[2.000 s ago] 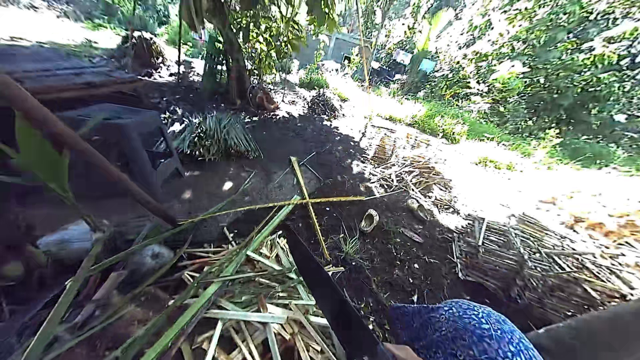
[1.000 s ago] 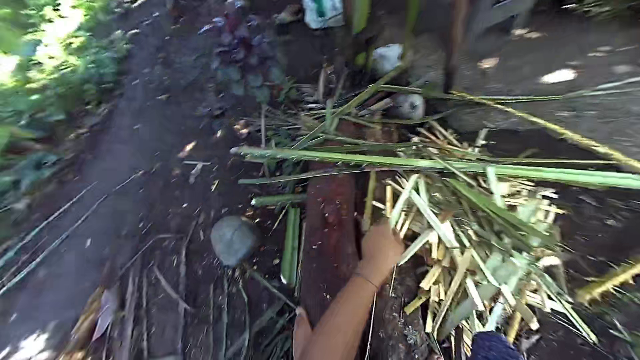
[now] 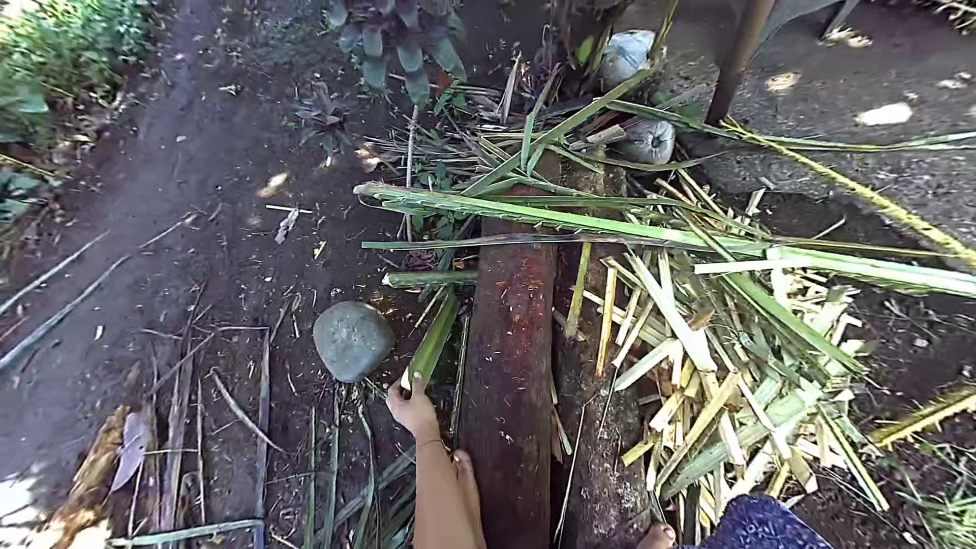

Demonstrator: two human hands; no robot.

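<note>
My left hand (image 3: 412,408), a thin band at its wrist, reaches in from the bottom. Its thumb and fingers close on the pale cut end of a short green palm stalk piece (image 3: 437,339), which lies on the soil left of a reddish-brown wooden plank (image 3: 509,366). A rounded grey stone (image 3: 353,341) is just left of the hand. Long green palm stalks (image 3: 564,217) with a toothed edge lie across the plank's far part. Another short cut stalk (image 3: 431,279) touches the plank's left side. My right hand is out of view.
Split green and yellow stalk pieces (image 3: 709,396) are heaped right of the plank. A log (image 3: 606,465) runs beside it. Two pale coconut husks (image 3: 648,142) lie beyond, near a brown pole (image 3: 740,61). Bare feet (image 3: 467,476) flank the plank; dry sticks (image 3: 179,419) lie left.
My left hand has moved from the plank's right side to its left and taken hold of the short green stalk. The long blade seen two seconds ago is out of view. The view has swung down and left.
</note>
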